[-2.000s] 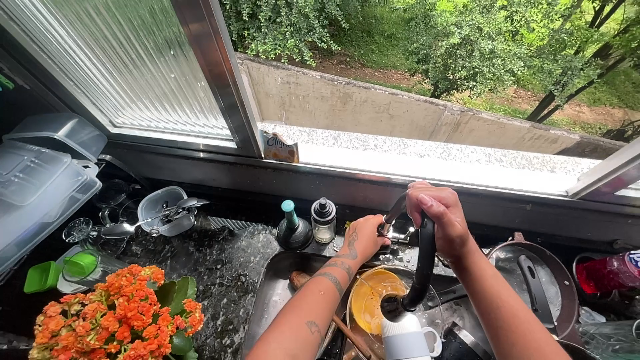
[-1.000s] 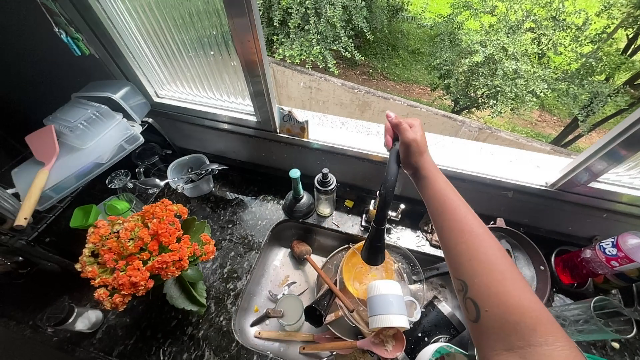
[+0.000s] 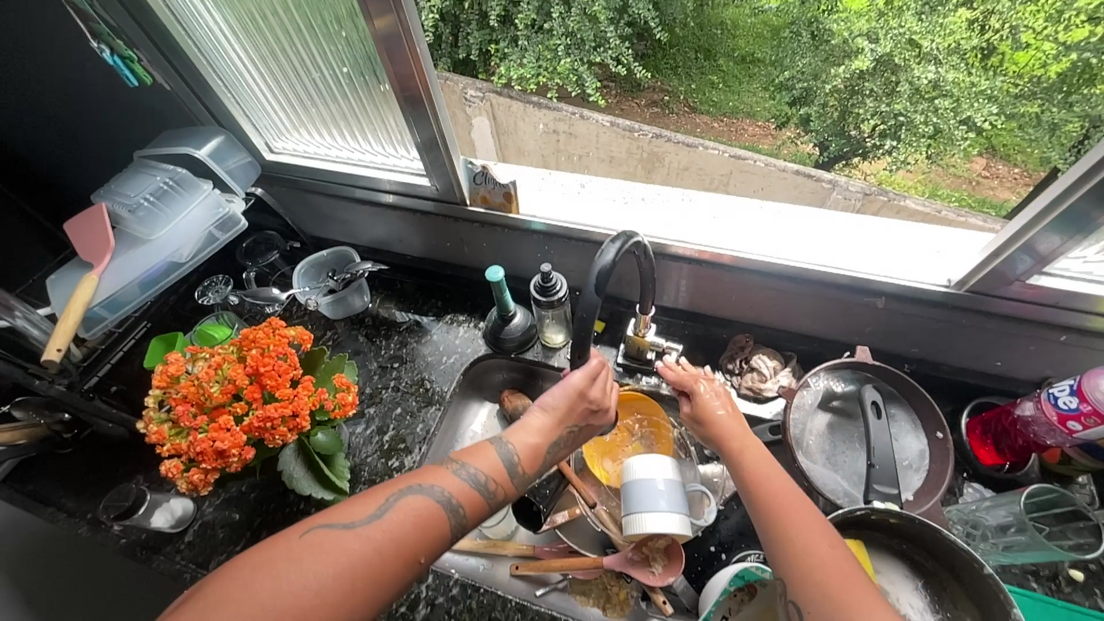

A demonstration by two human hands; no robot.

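Note:
My left hand is closed around the spout end of the black flexible faucet. The fingers of my right hand are spread at the metal faucet valve, holding nothing. Below both hands, the steel sink holds a yellow plate and a white mug with a grey band lying on its side. Several wooden-handled utensils lie there too, among them a pink spoon with food residue.
Orange flowers stand left of the sink. Behind it are a plunger-shaped item and a glass bottle. Soapy pans, a drinking glass and a bottle of red liquid are at right. Plastic containers are stacked left.
My left hand, out of view one second ago, now grips the spout end. My right hand, earlier raised on the hose's top, has come down to the valve.

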